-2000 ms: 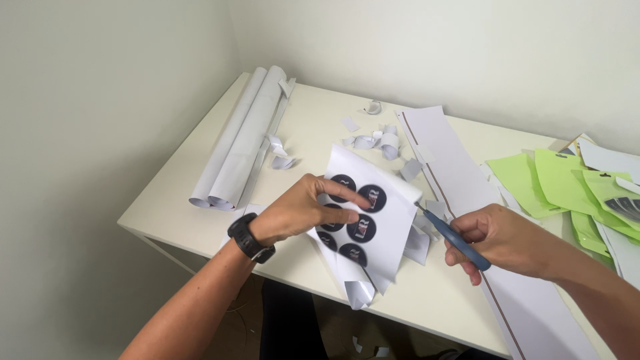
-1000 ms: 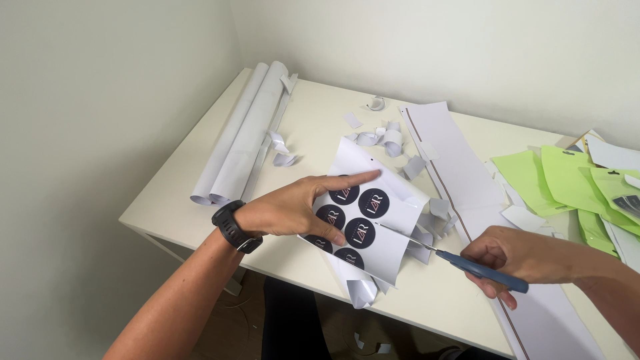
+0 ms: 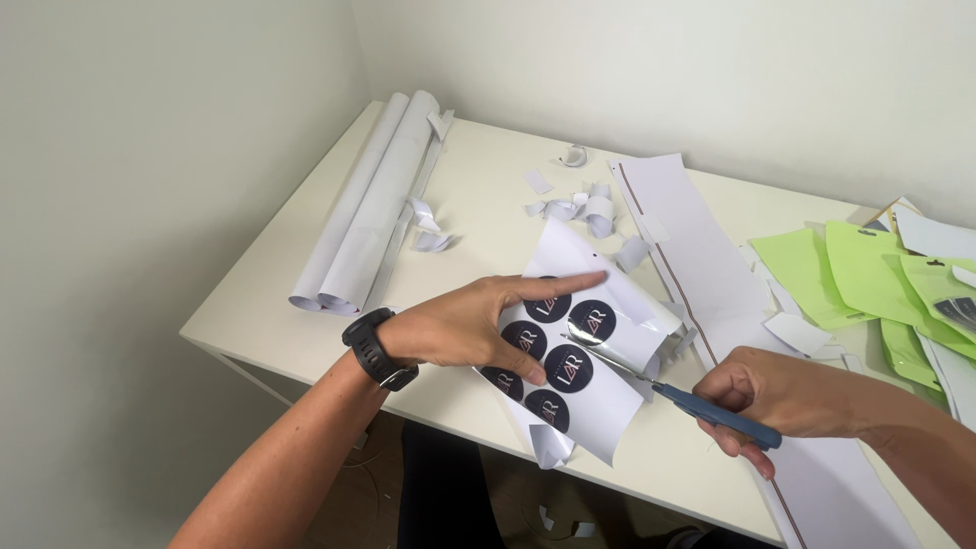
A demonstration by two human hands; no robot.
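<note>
My left hand (image 3: 488, 324), with a black watch (image 3: 375, 349) at its wrist, holds a white glossy sheet (image 3: 602, 415) printed with several dark round stickers (image 3: 569, 368). Its index finger lies along the sheet's upper part and the thumb presses near a lower sticker. My right hand (image 3: 751, 404) grips scissors with blue handles (image 3: 717, 415). Their blades reach into the sheet from its right edge, between two of the stickers, and the cut edges stand apart there. The lower part of the sheet hangs over the table's front edge.
Two large paper rolls (image 3: 381, 206) lie on the white table (image 3: 259, 282) at the left. Curled paper scraps (image 3: 598, 213) lie behind the sheet. A long white paper strip (image 3: 686, 229) runs front to back at the right, beside lime-green packets (image 3: 869, 267). More scraps lie on the floor.
The scissors have moved from the sheet's right edge to well inside it, between stickers, and a slit has opened there. My left hand stays on the sheet, its index finger now stretched out.
</note>
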